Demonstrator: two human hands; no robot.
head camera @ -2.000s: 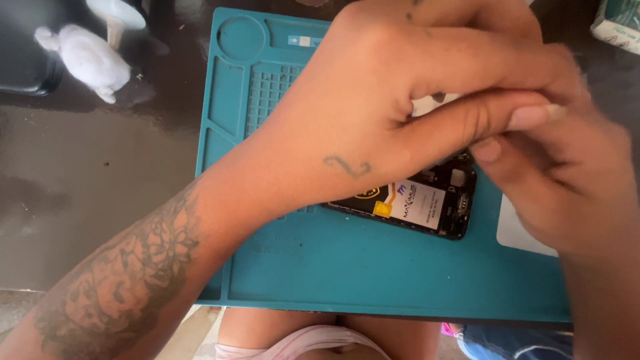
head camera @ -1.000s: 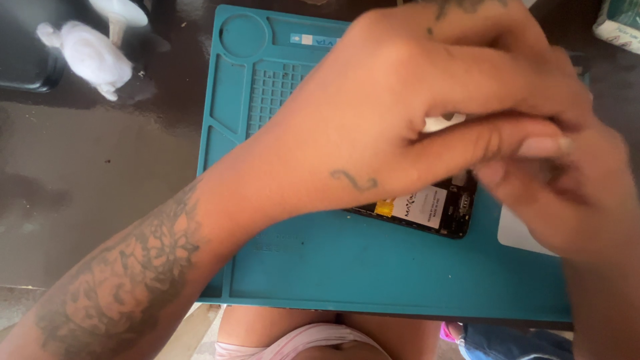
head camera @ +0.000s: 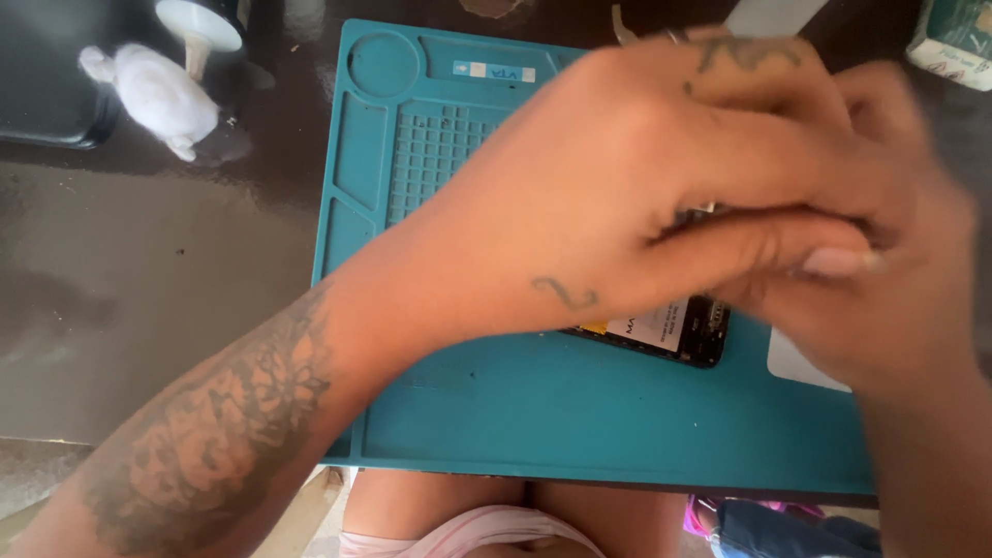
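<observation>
My left hand (head camera: pixel 682 170) reaches in from the lower left, thumb and fingers pinched together over a teal silicone work mat (head camera: pixel 604 418). My right hand (head camera: pixel 868 271) is blurred and meets it at the fingertips. Whatever lies between the fingers is hidden, so I cannot tell if either hand holds something. Beneath the hands lies an opened smartphone (head camera: pixel 705 333) with its battery (head camera: pixel 647 329) exposed; most of it is covered by my left hand. A white flat piece (head camera: pixel 806 360) shows partly under my right wrist.
A wad of white cotton (head camera: pixel 159 93) and a white funnel-shaped thing (head camera: pixel 200 27) lie at the upper left, beside a black tray-like object (head camera: pixel 46 77). A green and white box (head camera: pixel 957 46) stands at the upper right. The mat rests on a dark glossy table (head camera: pixel 147 302).
My hands stay together over the phone, with small shifts of the fingers. Less of the phone shows now than two seconds ago, as my left hand covers more of it.
</observation>
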